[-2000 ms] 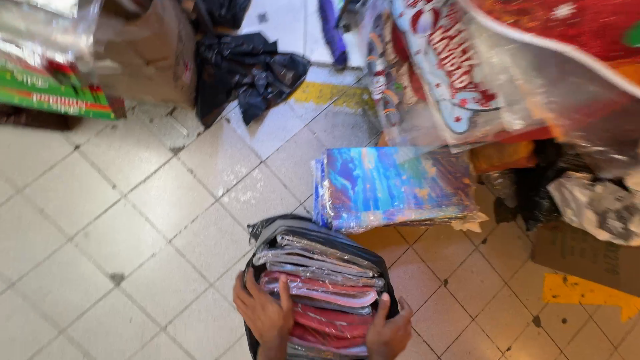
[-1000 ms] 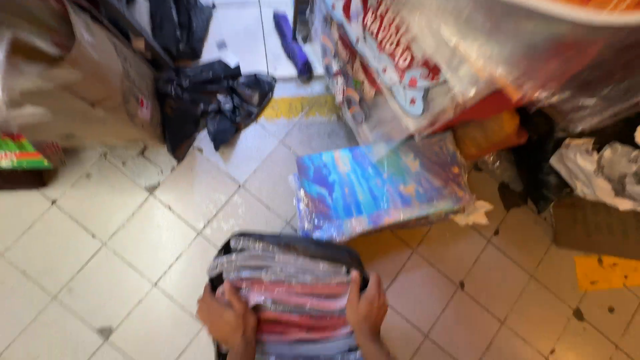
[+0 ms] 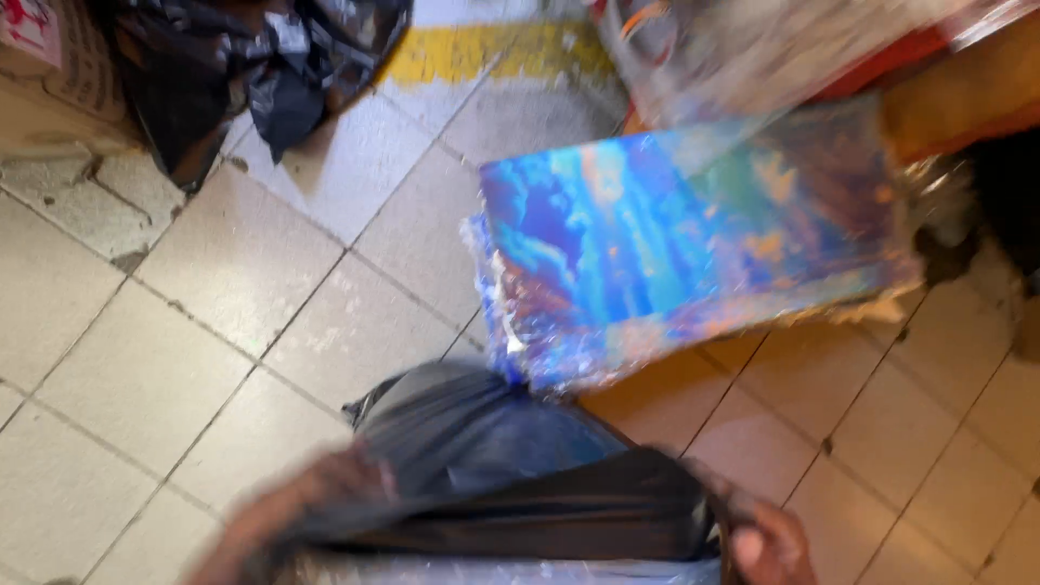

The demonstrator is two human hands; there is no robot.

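A black plastic bag [image 3: 520, 479] spreads across the bottom middle, its edge pulled wide over clear-wrapped packets [image 3: 504, 571], of which only a strip shows. My left hand [image 3: 325, 487], blurred by motion, is at the bag's left side with its fingers partly hidden by the plastic. On the right side, my right hand [image 3: 764, 536] has its fingers curled round the bag's edge. Just beyond the bag lies a stack of blue and purple printed sheets or bags in clear plastic [image 3: 650, 236], on the floor.
Pale floor tiles [image 3: 203, 309] surround the bag, with a yellow painted stripe [image 3: 504, 53] further off. Another black plastic bag [image 3: 301, 73] lies at the upper left beside a cardboard box [image 3: 73, 89]. Clear plastic-wrapped goods [image 3: 731, 49] stand at the upper right.
The hands were pressing the sides of the packets; now they are on the black bag's edge, and its plastic covers most of the packets. The view has moved closer.
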